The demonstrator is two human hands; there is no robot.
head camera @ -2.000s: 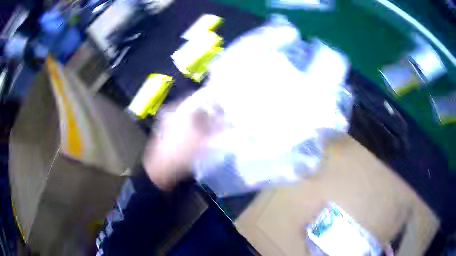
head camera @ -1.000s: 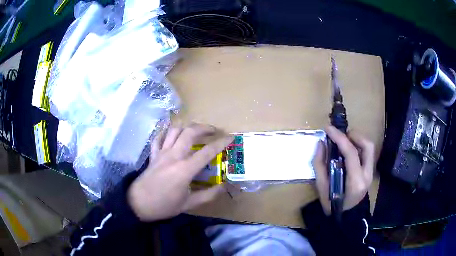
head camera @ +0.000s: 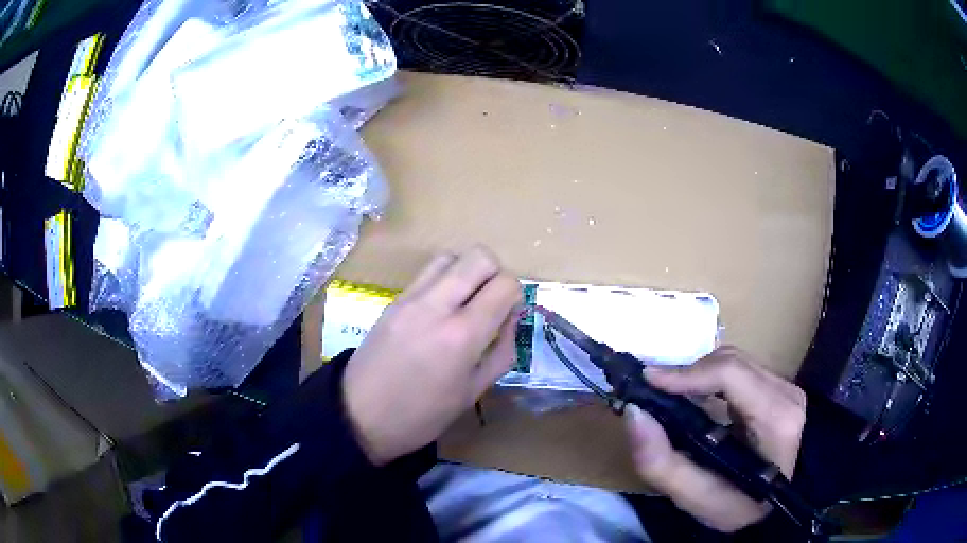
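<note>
A white power bank casing (head camera: pixel 636 323) lies on the cardboard mat, with a green circuit board (head camera: pixel 524 337) at its left end. A battery cell (head camera: pixel 355 323) with a yellow edge lies left of it, partly under my left hand. My left hand (head camera: pixel 440 345) has its fingertips pinched at the board's upper left; what they pinch, perhaps a thin lead, is hidden. My right hand (head camera: pixel 732 424) holds the black soldering iron (head camera: pixel 679 416), its tip at the board's upper part, near my left fingertips.
The cardboard mat (head camera: pixel 636 180) lies on a black bench. A pile of bagged casings (head camera: pixel 233 180) stands at the left, beside yellow-edged cells (head camera: pixel 66 138). A cardboard carton (head camera: pixel 64 392) is at lower left. A round black grille (head camera: pixel 482 42) is behind the mat. A solder spool (head camera: pixel 937 202) stands at right.
The soldering iron has swung from upright to pointing up-left, with its tip now at the board. My left hand has moved right, from the cell to the board's edge, uncovering more of the cell.
</note>
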